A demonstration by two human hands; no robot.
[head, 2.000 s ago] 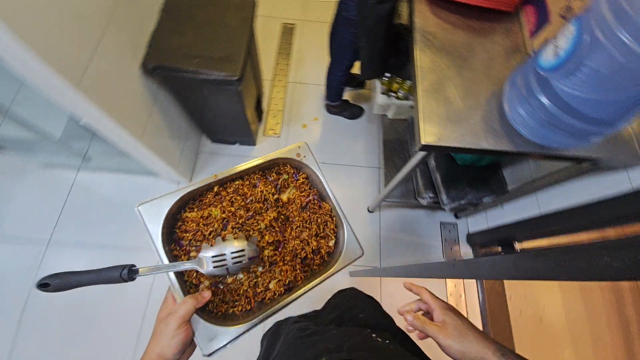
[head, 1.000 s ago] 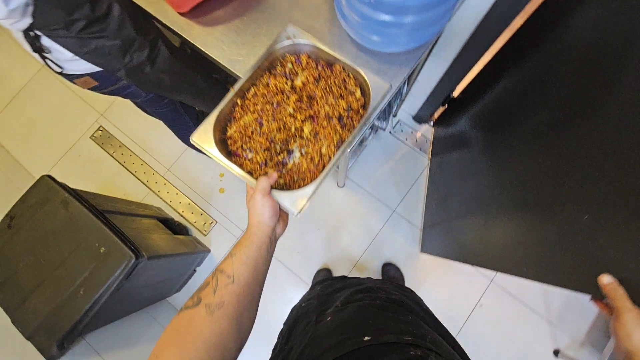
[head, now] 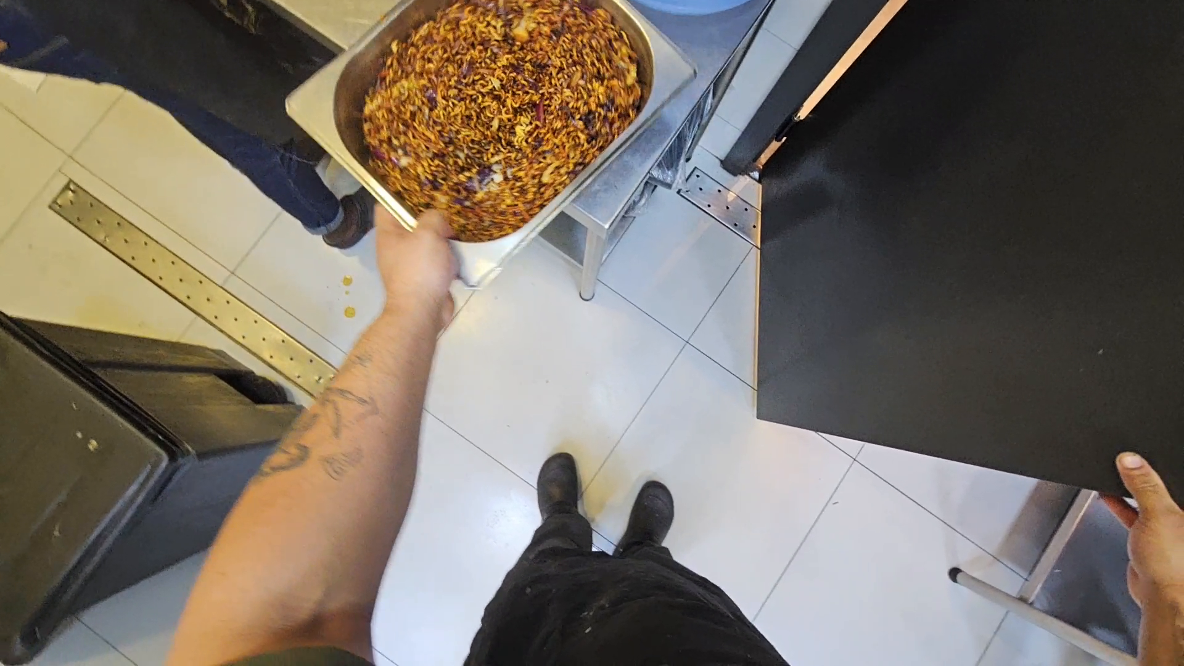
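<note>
My left hand [head: 416,264] grips the near corner of a stainless steel food pan [head: 485,264], thumb on the rim. The pan, held out at the top of the view, is filled with brown noodles mixed with purple bits [head: 499,102]; this mix is slightly blurred. At the lower right, my right hand [head: 1152,527] holds the edge of a large black door panel [head: 962,250], with the thumb on its upper face and the fingers partly hidden behind it.
A black bin [head: 83,481] stands at the left beside a perforated metal floor drain [head: 199,287]. A co-worker's jeans and shoe [head: 350,220] are near the pan. A steel table [head: 606,199] stands behind it. A metal frame [head: 1036,606] shows at the lower right.
The pan has moved from low in front of me up and away. The slotted spoon seen in it two seconds ago no longer shows. My right hand, free at first, has taken hold of the door panel.
</note>
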